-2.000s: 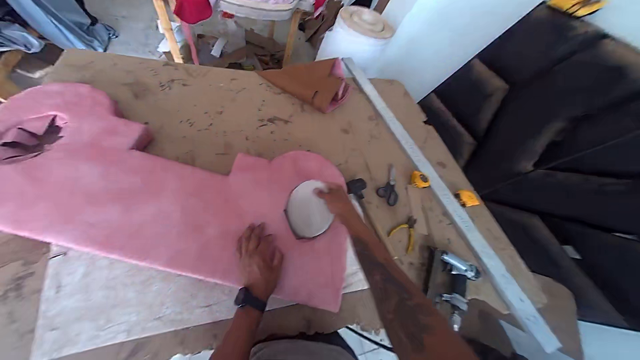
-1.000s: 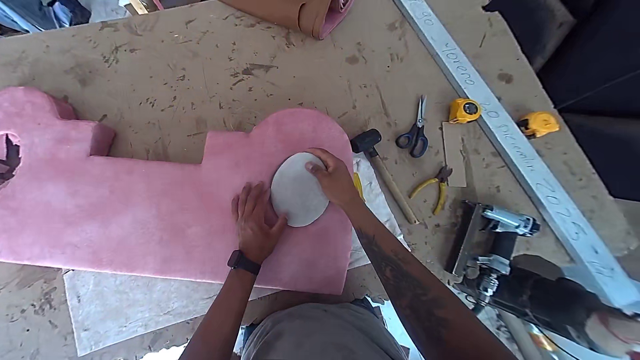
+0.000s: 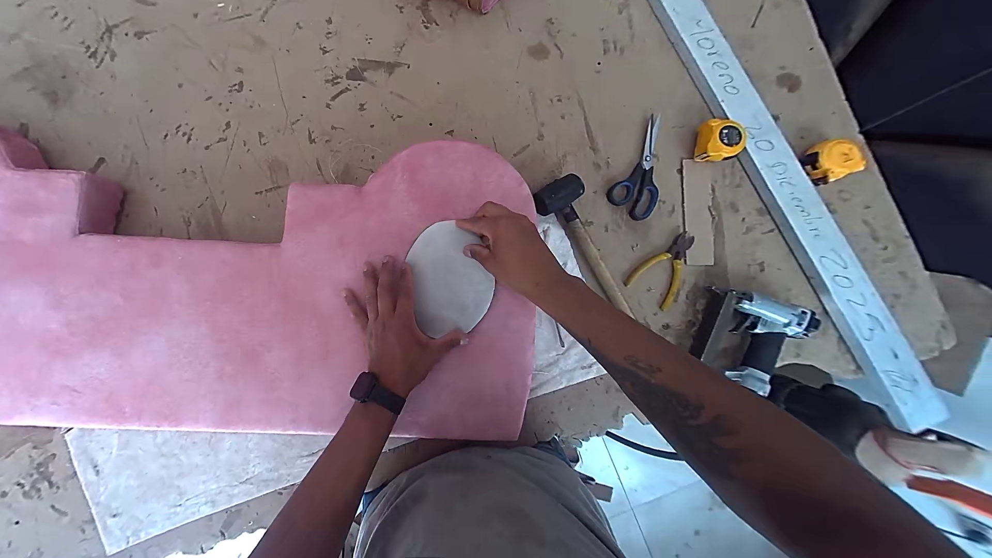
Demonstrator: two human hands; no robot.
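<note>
A large pink fabric-covered upholstery panel (image 3: 194,325) lies on the worktable, with a rounded end at the right. On that end rests a pale grey oval disc (image 3: 449,283). My left hand (image 3: 399,325) lies spread on the pink fabric, thumb and fingers along the disc's left and lower edge. My right hand (image 3: 511,248) pinches the disc's upper right edge between thumb and fingers. Just right of the panel lies a mallet with a black head (image 3: 559,194). Beyond it are dark-handled scissors (image 3: 642,174) and yellow-handled cutting pliers (image 3: 673,260).
A long metal bar (image 3: 806,225) with handwriting crosses the right side of the worktable (image 3: 232,93). Beside it are a yellow tape measure (image 3: 719,140), another tape measure (image 3: 841,160) and a cardboard strip (image 3: 699,217). A pneumatic stapler (image 3: 763,325) lies near my right forearm. White cloth (image 3: 194,473) shows under the panel.
My left hand, lower left of the disc and apart from it two seconds ago, has come up against its edge. My right hand remains on the disc. The view now looks more steeply down.
</note>
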